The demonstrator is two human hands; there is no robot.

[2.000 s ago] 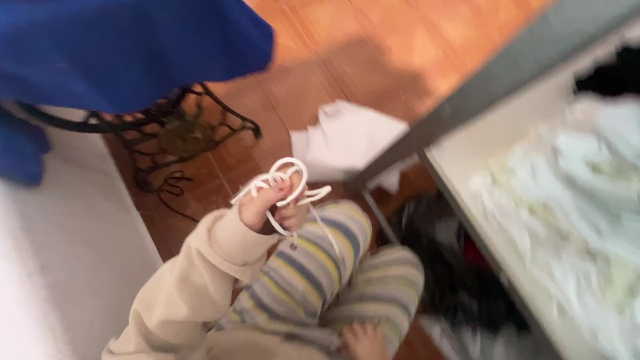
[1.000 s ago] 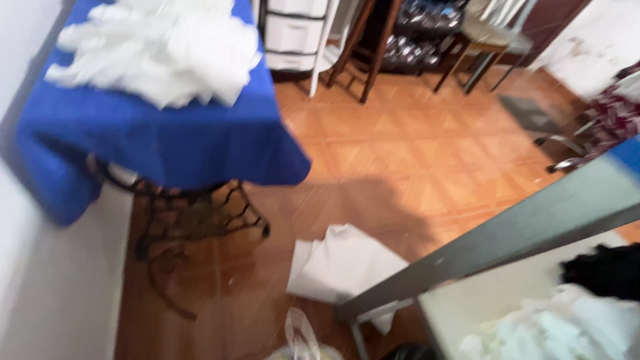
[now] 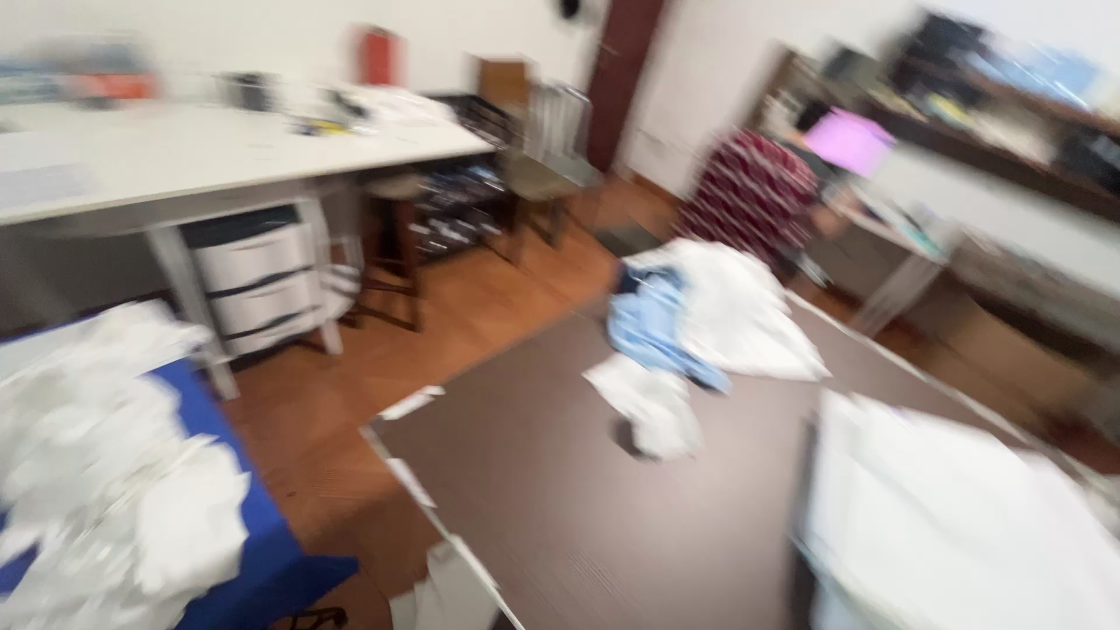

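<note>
Neither of my hands shows in the head view, which is blurred. A brown-topped table (image 3: 525, 472) fills the middle and right. On it lie a crumpled white cloth (image 3: 652, 407), a light blue cloth (image 3: 652, 319) and a larger white cloth (image 3: 735, 311), close together. A stack of white fabric (image 3: 954, 516) rests at the table's right. At lower left, a heap of white cloth pieces (image 3: 96, 472) covers much of a blue cloth (image 3: 262, 560).
Behind stands a long white table (image 3: 245, 157) with a drawer unit (image 3: 254, 280) below it. A wooden stool (image 3: 394, 254) and chairs (image 3: 542, 166) are beyond the tiled floor (image 3: 306, 420). A person in a patterned red top (image 3: 752, 197) sits at a worktable at the back right.
The view has swung up from the floor and my lap to the room. My hand with white cord looped on its fingers, seen two seconds ago, is out of view.
</note>
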